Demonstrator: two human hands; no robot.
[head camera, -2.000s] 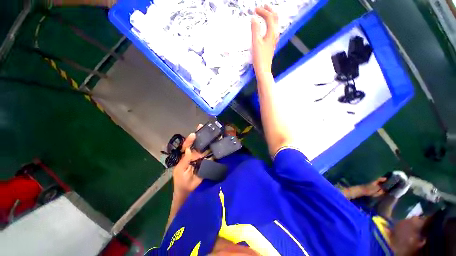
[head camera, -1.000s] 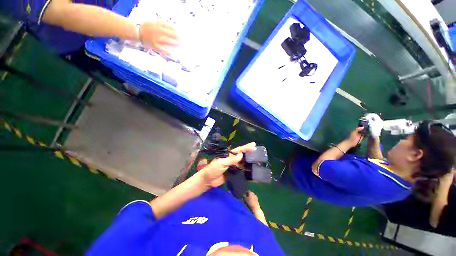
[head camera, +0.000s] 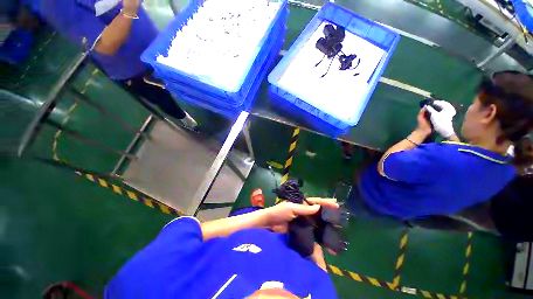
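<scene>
Several black power adapters (head camera: 332, 233) with prongs are held together in front of my body at the lower centre. Their bundled black cords (head camera: 290, 190) stick out above my left hand. My left hand (head camera: 295, 212) is closed around the adapters and cords, with its fingers pointing right. My right hand (head camera: 319, 257) is mostly hidden under the adapters and supports them from below.
A blue tray of small white parts (head camera: 153, 57) sits on stacked trays at the top. Another blue tray (head camera: 345, 124) holds black adapters. A metal trolley (head camera: 161, 169) stands left. A seated person (head camera: 438, 175) on the right holds a black item; another person (head camera: 117, 35) stands upper left.
My view has turned and the trays sit higher in it. My right hand has left the white parts tray and come to the adapters. The person at upper left has withdrawn a hand from that tray.
</scene>
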